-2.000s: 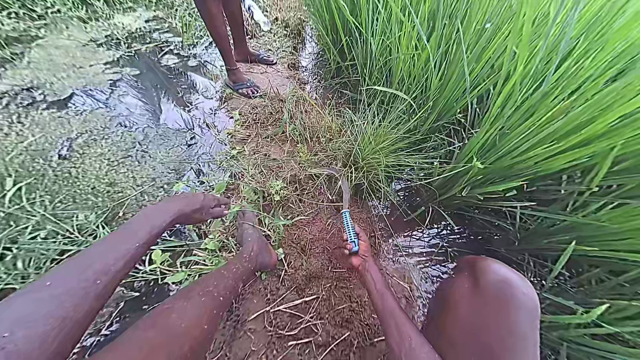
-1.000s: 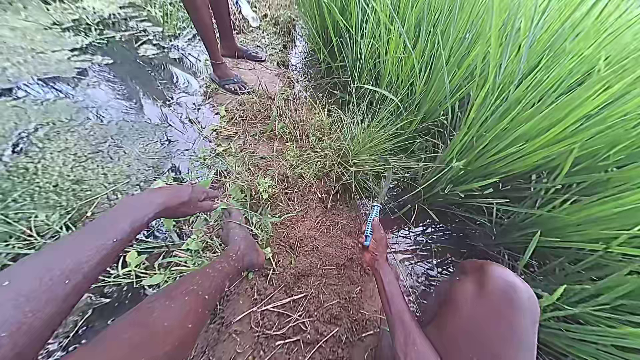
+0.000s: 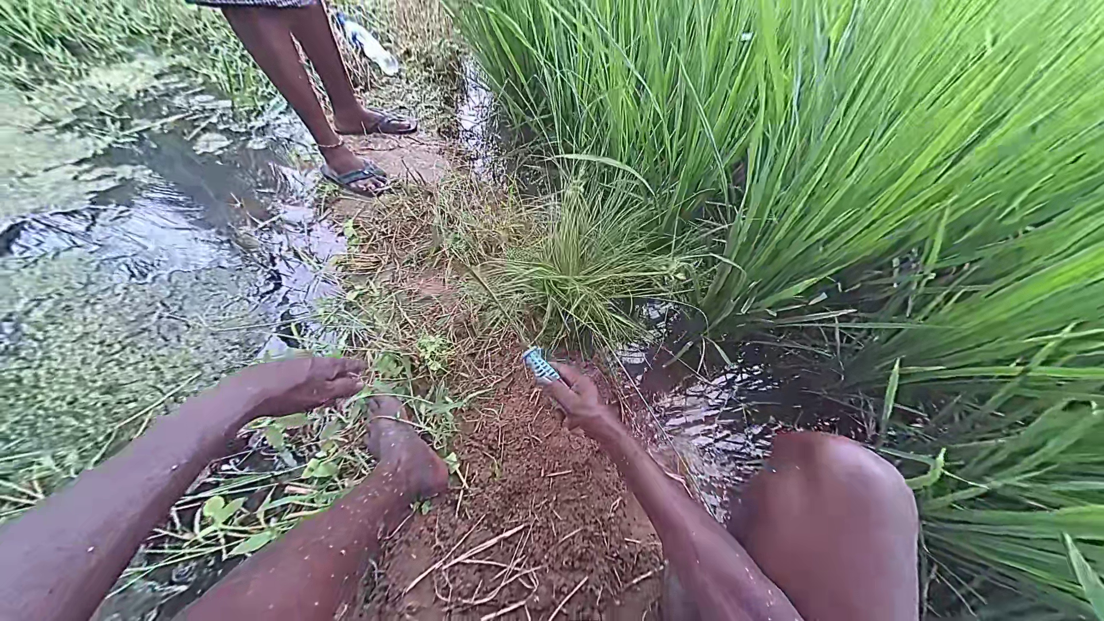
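My right hand [image 3: 576,395] is closed around the blue patterned handle of a sickle [image 3: 541,364], over bare soil at the middle of the path. The blade points up and left among the grass and is hard to make out. Just beyond it stands a tuft of green grass [image 3: 582,276] at the path's right edge. My left hand [image 3: 315,382] is held low over green weeds [image 3: 323,448], beside my bare left foot [image 3: 405,453]. Its fingers point right, and whether they touch the weeds cannot be told.
Another person in flip-flops [image 3: 355,175] stands farther up the path, near a plastic bottle [image 3: 371,45]. Water with floating growth [image 3: 129,302] borders the path on the left. Tall green rice-like plants [image 3: 828,172] rise from water on the right. Dry stalks [image 3: 483,556] lie on the near soil.
My right hand has moved left with the sickle, from the path's right edge to over its soil. The blade now leans left. My left hand stays beside my foot.
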